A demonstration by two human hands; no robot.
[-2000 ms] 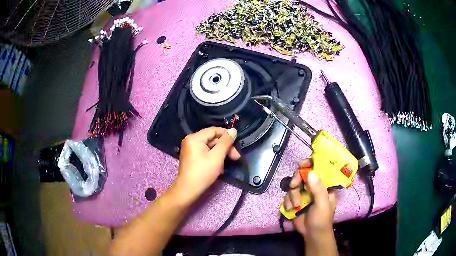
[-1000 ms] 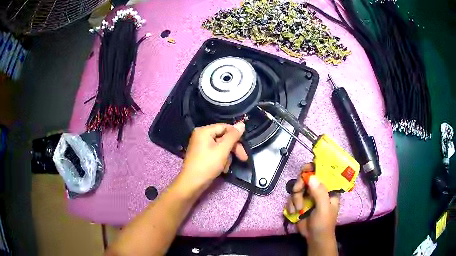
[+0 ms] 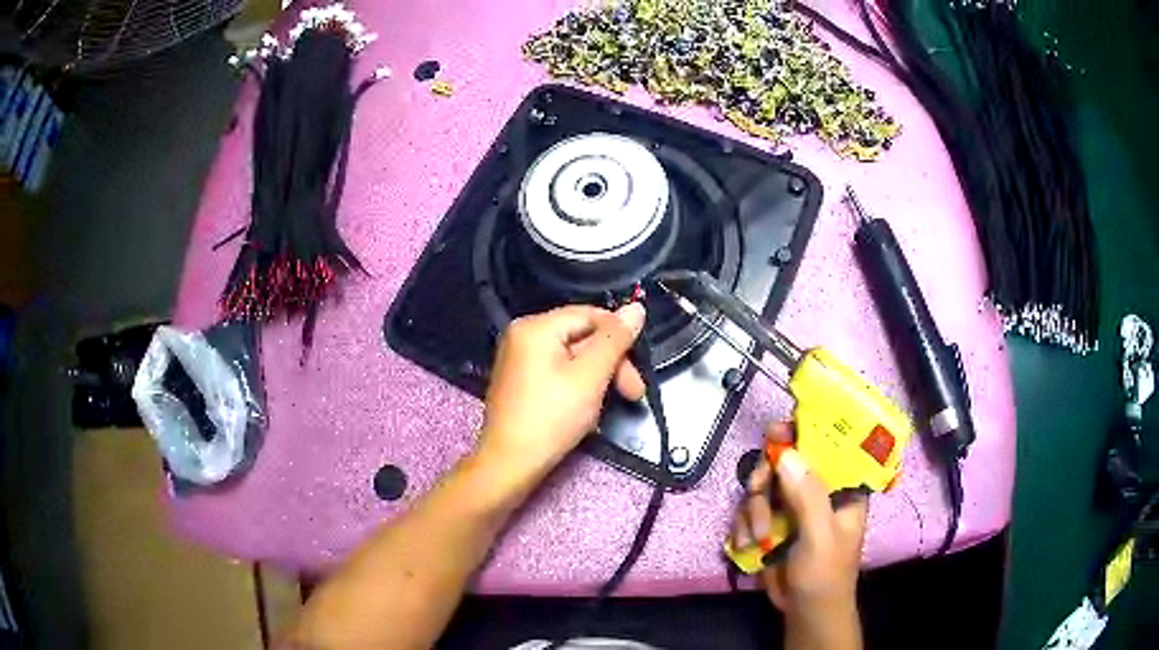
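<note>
A speaker driver with a silver disc magnet (image 3: 592,197) sits magnet up in a black speaker panel (image 3: 763,203) on the pink table. My left hand (image 3: 559,381) pinches a black lead wire (image 3: 655,406) near its red-tipped end, beside the magnet's lower edge. The cord runs down over the panel and off the table's front. My right hand (image 3: 801,521) grips the yellow soldering gun (image 3: 841,425). Its prongs reach left over the driver, with the tips close to the red wire end. Whether the tip touches a terminal is too small to tell.
A black electric screwdriver (image 3: 909,330) lies right of the panel. A pile of small components (image 3: 718,70) is at the back. A wire bundle (image 3: 299,165) lies left, an open plastic bag (image 3: 197,406) at lower left. A second cable bundle (image 3: 1030,191) lies right. A fan cage (image 3: 121,26) stands top left.
The view has shifted slightly. My left hand and the wire's red end have moved right, closer to the soldering gun's prong tips. Both hands keep their grips.
</note>
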